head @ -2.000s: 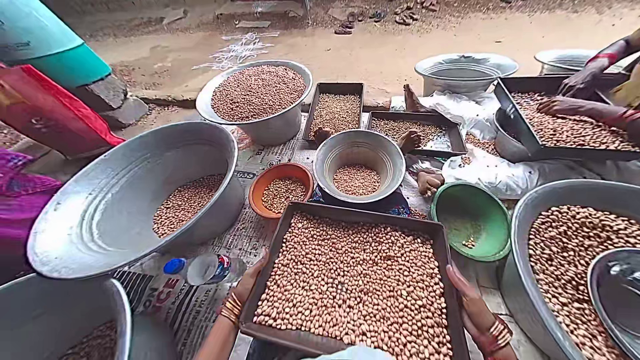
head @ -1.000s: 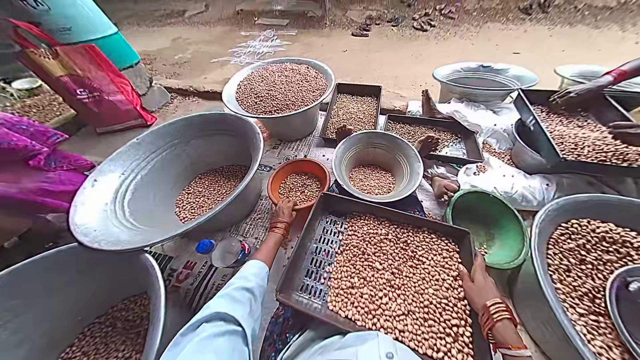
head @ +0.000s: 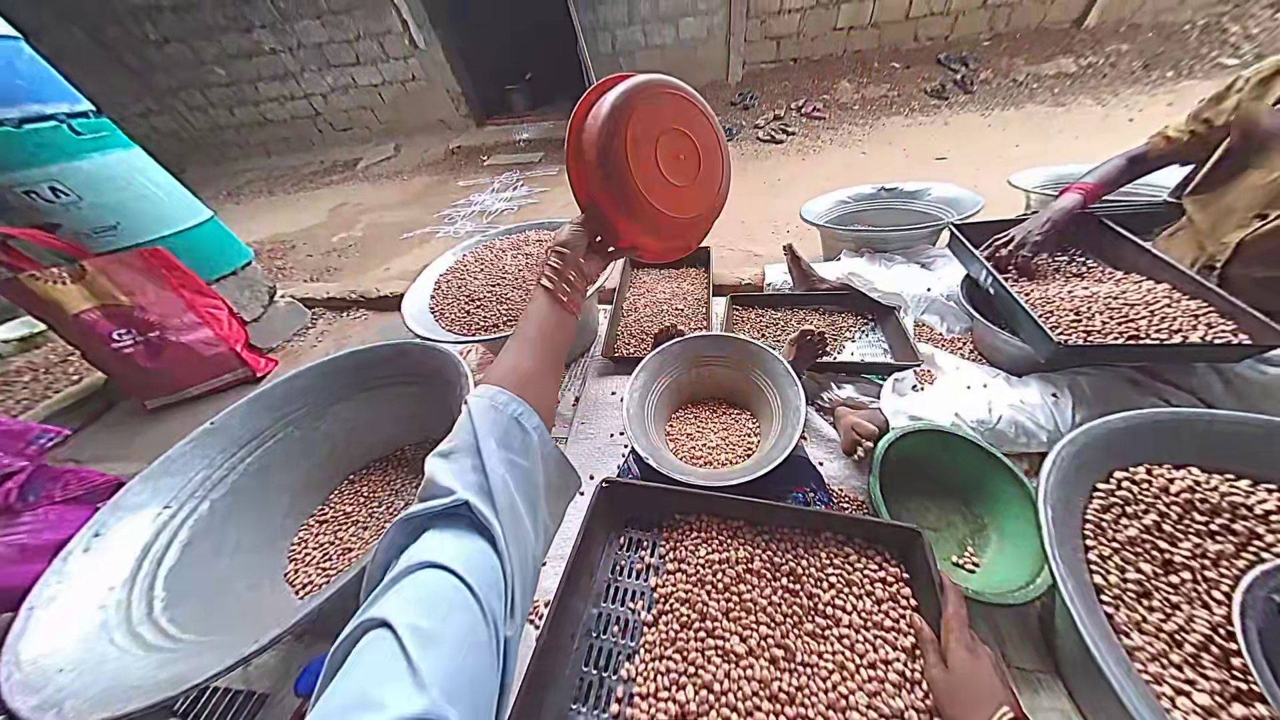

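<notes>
Raised at the top centre, my left hand [head: 582, 250] grips an orange plastic bowl [head: 655, 165] by its rim; the bowl is tipped with its underside towards me, above a metal basin of nuts [head: 490, 285] and a small tray [head: 662, 305]. What the bowl holds is hidden. My right hand [head: 965, 655] holds the right edge of a dark slotted tray [head: 590, 520], its thumb near the peanut kernels [head: 770, 620] heaped in it. The kernels leave the tray's left slots bare. A metal pot with kernels [head: 712, 400] stands just beyond this tray.
A large metal basin [head: 200, 480] leans at left, a green bowl [head: 965, 510] and another full basin [head: 1180, 560] are at right. A co-worker's hand [head: 1035, 240] is in a dark tray [head: 1150, 345]. A foot [head: 858, 428] rests near the green bowl. A red bag [head: 150, 320] stands far left.
My left hand has left the near tray and lifted the orange bowl, which stood among the basins with kernels in it, up and forward. My right hand stays at the tray's right edge.
</notes>
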